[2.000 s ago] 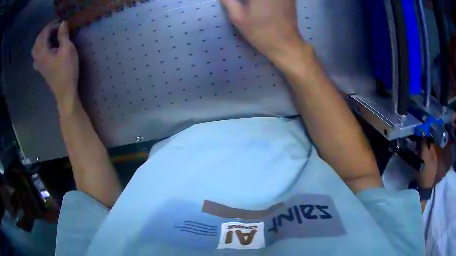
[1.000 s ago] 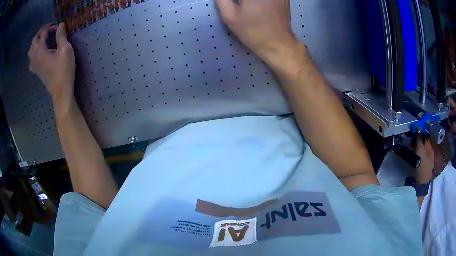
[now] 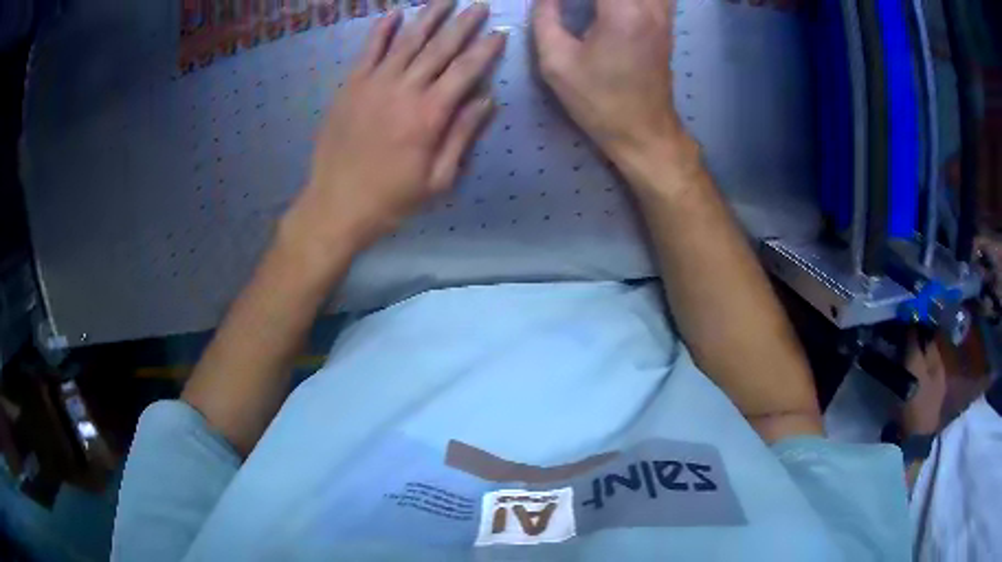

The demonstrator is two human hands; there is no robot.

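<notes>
A copper-coloured patterned circuit strip (image 3: pixel 258 31) lies along the top edge of the view on the perforated metal bed (image 3: pixel 253 165). My left hand (image 3: pixel 401 121) is over the bed, palm down, fingers spread, with its fingertips near the strip's lower edge. It holds nothing that I can see. My right hand (image 3: pixel 610 71) is beside it to the right, fingers bent and thumb down near the top edge. Its fingertips are partly cut off, and I cannot tell whether it pinches anything. More patterned strip shows at the top right.
A blue roller (image 3: pixel 903 121) and dark and shiny guide bars (image 3: pixel 860 132) stand at the right, ending in a silver bracket (image 3: pixel 819 280) with a blue fitting (image 3: pixel 932 301). Beyond it are another person's hand (image 3: pixel 923 379) and white sleeve (image 3: pixel 967 483).
My left hand has moved right from the strip's left end to the middle of the bed, and its fingers have spread. My right hand has shifted slightly right and down. More strip shows at the right.
</notes>
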